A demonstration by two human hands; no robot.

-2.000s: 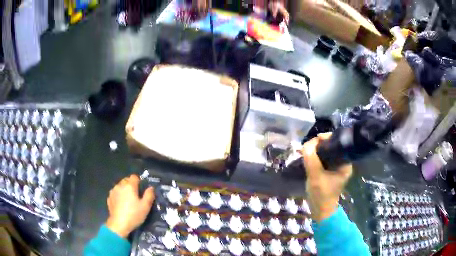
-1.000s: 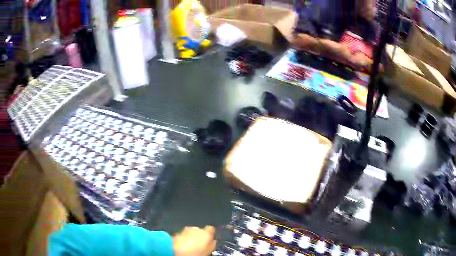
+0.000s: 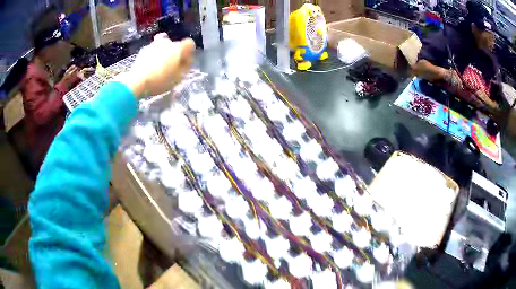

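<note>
A wide clear blister tray [image 3: 271, 186] fills the middle, tilted and close to the camera. It holds rows of white plastic pieces with thin yellow, red and dark wires between the rows. My left hand [image 3: 163, 63] is at its far left edge, fingers curled and blurred; it appears to grip that edge. A small blurred skin-coloured spot, likely a tip of my right hand [image 3: 404, 284], shows at the bottom edge by the tray's near right corner. The rest of that hand is out of the picture.
A brown carton [image 3: 144, 197] lies under the tray's left side. A parts box [image 3: 416, 197] and screw feeder [image 3: 481, 217] stand right. Behind are a white grid rack [image 3: 85, 93], a yellow fan [image 3: 308, 36] and an open carton [image 3: 373, 39]. People sit at far left and far right.
The view has swung left. The wired tray, earlier low on the bench, now appears large, raised and over the left side. My left arm has reached up and forward. The black screwdriver has left my right hand's view.
</note>
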